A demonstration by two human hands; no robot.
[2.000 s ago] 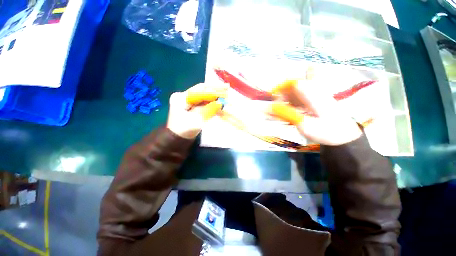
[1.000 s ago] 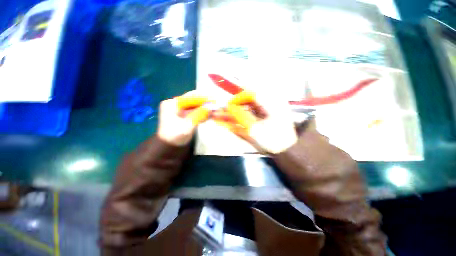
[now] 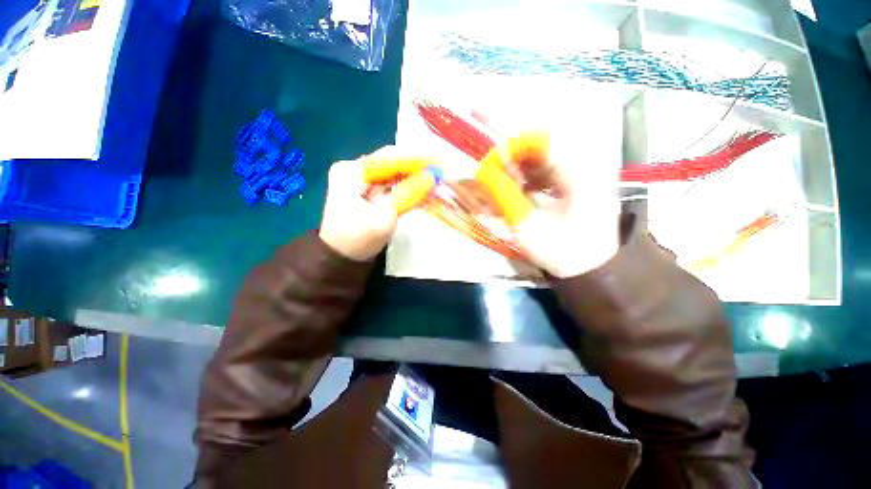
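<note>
My left hand (image 3: 368, 205), with orange finger cots, holds a small blue connector housing (image 3: 435, 174) between thumb and finger over the tray's left side. My right hand (image 3: 563, 210), also with orange cots, is just right of it, fingers bent; whether it holds a wire is too blurred to tell. Orange wires (image 3: 477, 234) lie below and between the hands in the nearest compartment. Red wires (image 3: 702, 167) cross the middle compartments, partly hidden by my right hand. Teal-and-white wires (image 3: 611, 67) lie farther back.
The white divided tray (image 3: 823, 244) lies on the green bench (image 3: 205, 244). Left of it are a pile of blue housings (image 3: 267, 162), a clear plastic bag (image 3: 334, 29) and a blue bin (image 3: 81, 196) with a printed sheet (image 3: 57, 105). An ID badge (image 3: 409, 406) hangs below the bench edge.
Against two seconds ago, my right hand has moved left, close to my left hand. My left hand still holds the blue housing. The view has shifted slightly, with more of the tray's right side showing.
</note>
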